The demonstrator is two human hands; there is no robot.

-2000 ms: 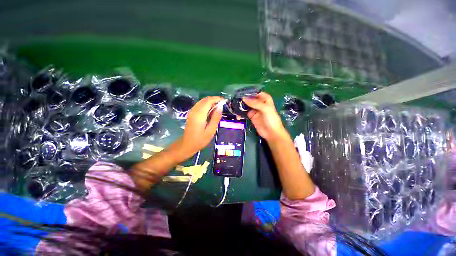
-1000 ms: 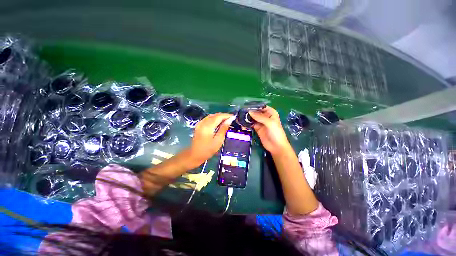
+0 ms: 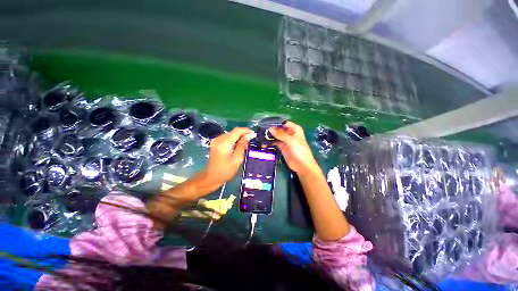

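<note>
My right hand (image 3: pixel 288 141) holds a round black unit (image 3: pixel 265 133) with a pale ring just beyond the top edge of the phone. My left hand (image 3: pixel 229 149) pinches a small white plug (image 3: pixel 250 136) at the unit's left side. Whether the plug touches the unit cannot be told. The phone (image 3: pixel 257 181) lies below the hands, its screen lit purple with coloured tiles. A white cable (image 3: pixel 253 221) meets its bottom edge. A second white cord (image 3: pixel 216 213) runs left of the phone.
Bagged black units (image 3: pixel 129 138) lie scattered at left, with two (image 3: pixel 358 132) beyond my right hand. Filled blister trays (image 3: pixel 443 199) stand at right. An empty blister tray (image 3: pixel 346 65) lies at the far side. A black slab (image 3: pixel 299 199), white tissue (image 3: pixel 338 187) and yellow strips (image 3: pixel 218 206) flank the phone.
The view has shifted a little, moving the scene left in the picture. Both hands still hold the same things near the phone's top. The unit's pale ring shows at a slightly different angle.
</note>
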